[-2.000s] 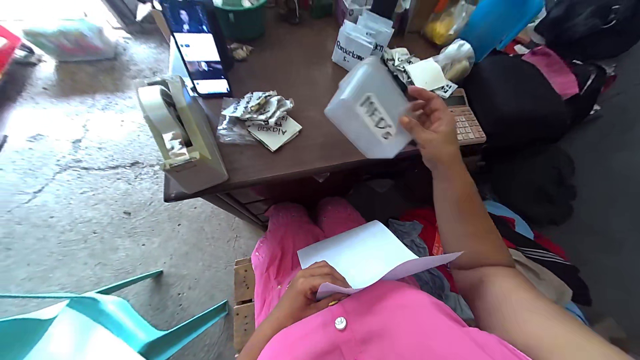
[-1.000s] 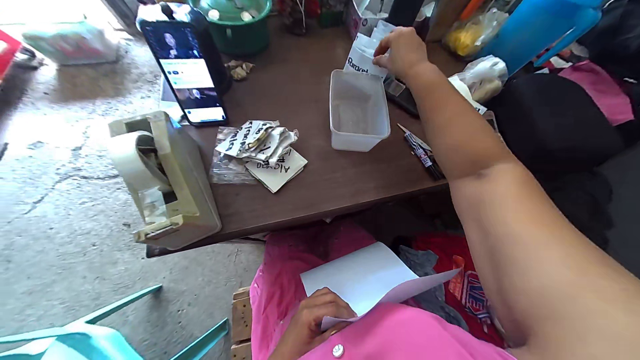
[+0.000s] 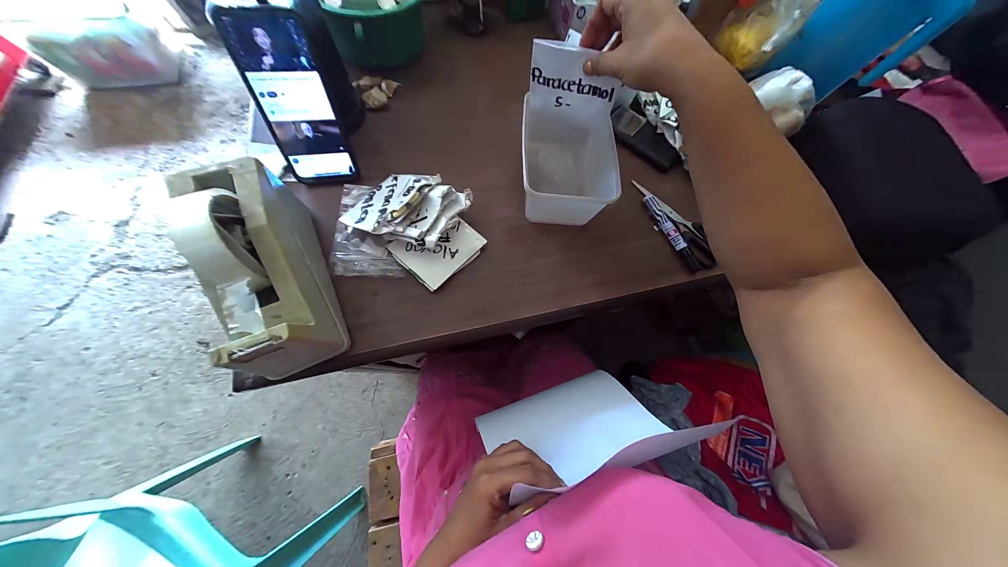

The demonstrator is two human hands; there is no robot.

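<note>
My right hand (image 3: 642,47) pinches a white paper packet (image 3: 571,83), hand-lettered "Paracetamol", upright over the back end of a translucent plastic container (image 3: 572,173) on the brown desk. In my lap, my left hand (image 3: 504,488) grips the lower edge of a folded white paper sheet (image 3: 583,425). Left of the container, lettered paper packets (image 3: 417,209) are heaped on a clear plastic bag (image 3: 362,252) and small square papers (image 3: 441,256). Right of the container lie a marker (image 3: 669,228) and scissors (image 3: 693,228), whose handles are partly hidden.
A tape dispenser (image 3: 276,283) stands at the desk's left corner, near an upright phone (image 3: 287,94). Behind are a green basket (image 3: 374,31) and crumpled scraps (image 3: 376,90). A black object (image 3: 646,138) lies beside my right forearm. A teal plastic chair (image 3: 173,528) is at lower left.
The container, held in my right hand two seconds ago, was on the desk one second ago. My right hand has brought the packet from the back of the desk to above the container.
</note>
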